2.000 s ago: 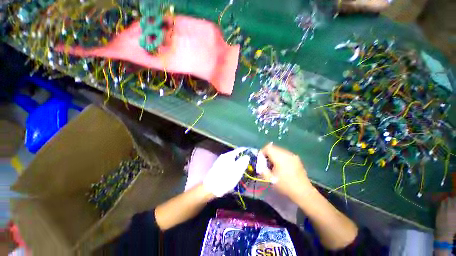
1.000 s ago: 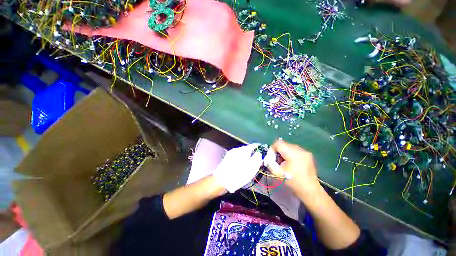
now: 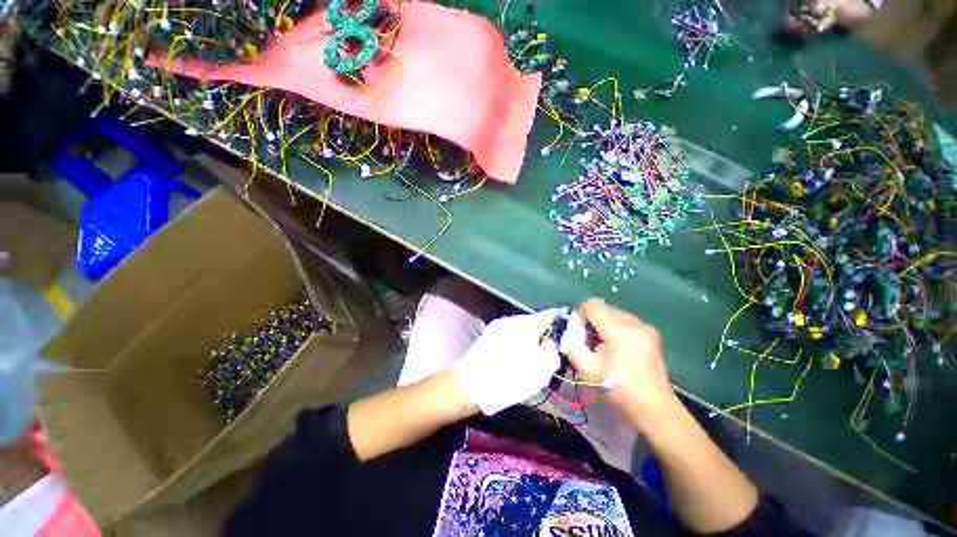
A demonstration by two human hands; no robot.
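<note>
My left hand point(image 3: 509, 362), in a white glove, is closed around a small dark circuit board point(image 3: 558, 327) over my lap. My right hand point(image 3: 628, 355), bare with white coverings on fingertips, pinches at the same board from the right. Yellow, red and black wires point(image 3: 572, 399) hang from the board below the hands. The fingers hide most of the board, and I cannot tell what the right fingertips pinch. A pile of short connector leads point(image 3: 626, 194) lies on the green bench point(image 3: 493, 236) ahead of my hands.
A tangled heap of wired boards point(image 3: 839, 231) lies on the right. Pink foam point(image 3: 451, 84) covers part of the left heap point(image 3: 115, 52), with green ring boards point(image 3: 351, 49) on it. An open cardboard box point(image 3: 126, 388) with small dark parts point(image 3: 262, 357) and a blue stool point(image 3: 124, 222) stand at left.
The view has shifted since the earlier frames. Both hands stay together at the board over the lap, with the hanging wires in a slightly different position.
</note>
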